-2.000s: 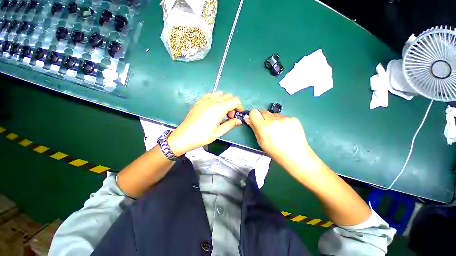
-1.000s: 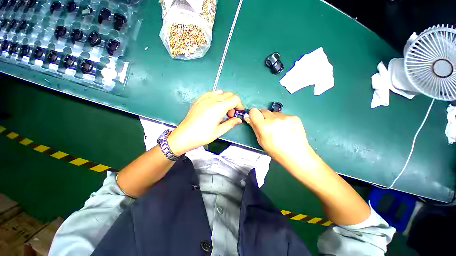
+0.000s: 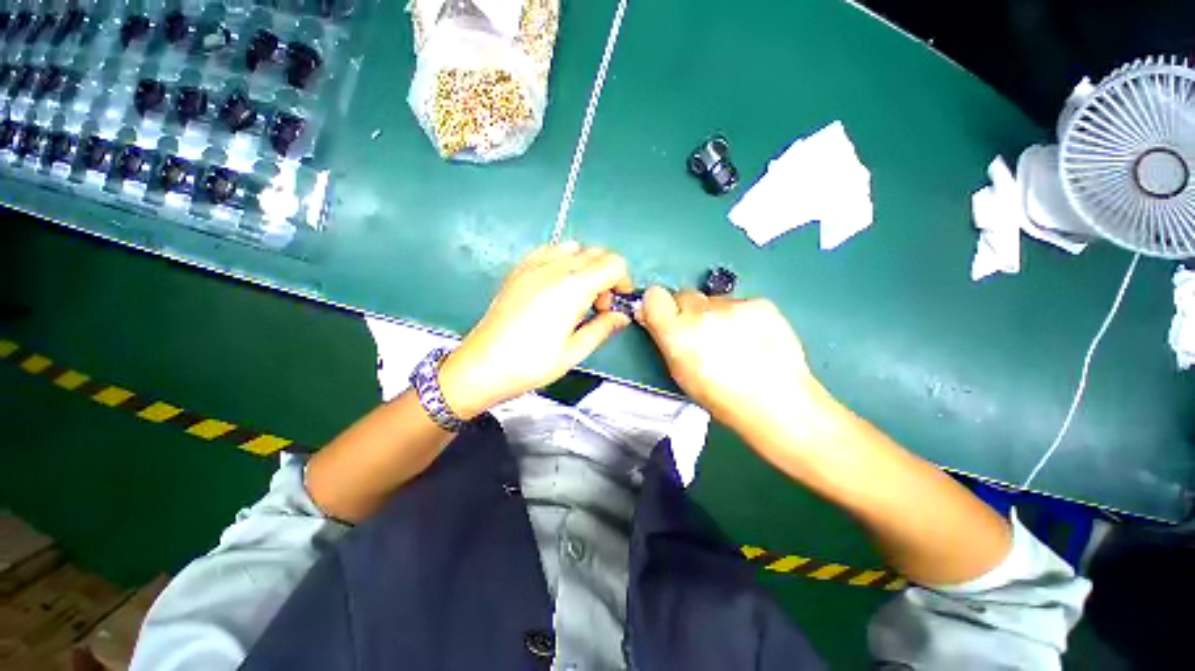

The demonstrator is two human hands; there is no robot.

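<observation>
A small black part is held between my two hands over the front edge of the green bench. My left hand grips it with thumb and fingers from the left. My right hand has its thumb and fingertips closed on the part's right end; whether they also hold a tiny piece cannot be seen. One loose black part lies just beyond my right hand. Another black part lies farther back, left of a white paper.
A clear blister tray with rows of black parts lies at the left. An open clear bag of brass pieces stands at the back. A white desk fan, crumpled tissue and white cord are at the right.
Both hands stay together on the part, with only slight finger movement. My right forearm has shifted a little outward to the right. The view has shifted slightly.
</observation>
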